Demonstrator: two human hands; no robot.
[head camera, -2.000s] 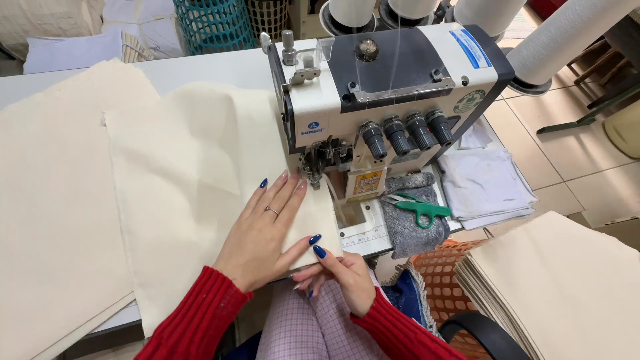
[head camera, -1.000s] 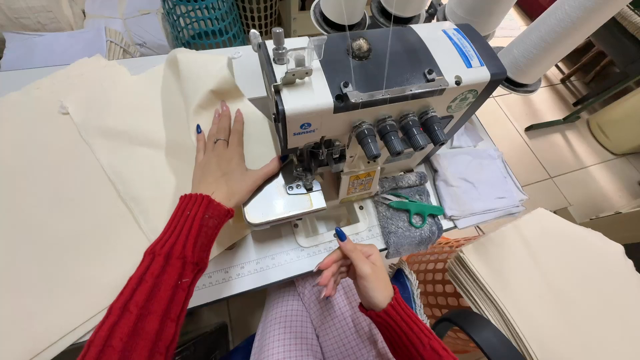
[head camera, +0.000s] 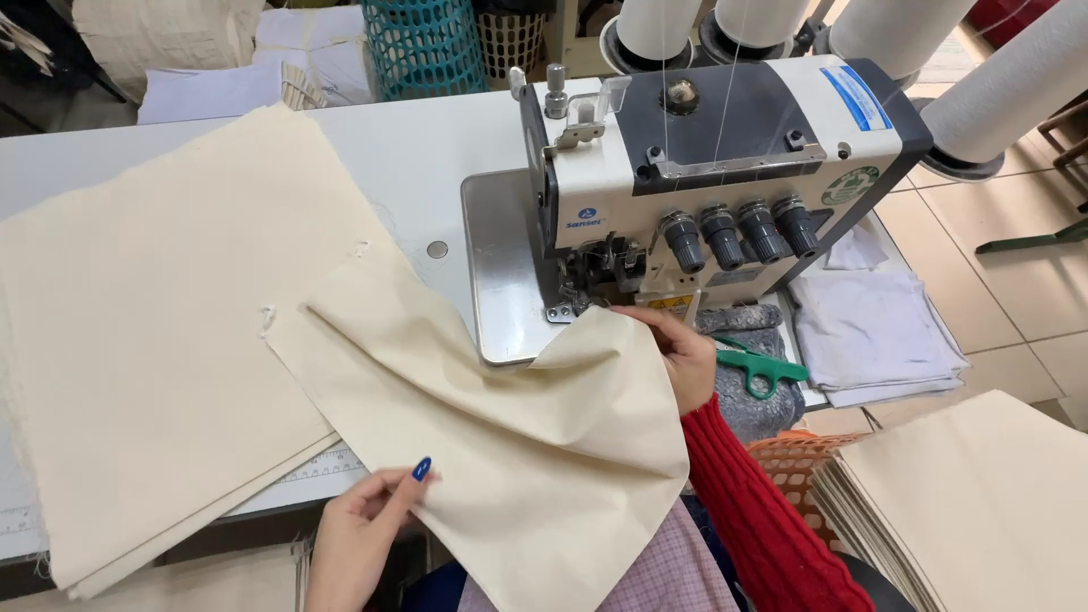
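Note:
A cream fabric panel (head camera: 510, 425) hangs in loose folds from the front of an overlock sewing machine (head camera: 722, 153) down over the lap. My right hand (head camera: 680, 353) pinches its upper corner just beside the presser foot (head camera: 578, 306). At the panel's lower left edge is my left hand (head camera: 374, 518), thumb and forefinger close together at the cloth; whether they grip it is hard to tell. More cream panels (head camera: 178, 306) lie flat on the table at the left, with stitched thread ends at a corner. Green thread snips (head camera: 761, 365) rest on a grey fuzzy cloth (head camera: 756, 416) right of my right hand.
A stack of cream panels (head camera: 977, 510) stands at the lower right, by an orange basket (head camera: 790, 476). Folded white cloths (head camera: 875, 331) lie right of the machine. Thread cones (head camera: 1003, 93) stand behind it. A teal basket (head camera: 425, 51) is beyond the white table (head camera: 408, 153).
My left hand has moved from flat on the cloth beside the machine down toward the lap. My right hand has risen to the presser foot and holds a fabric corner. The panel now drapes over the front edge.

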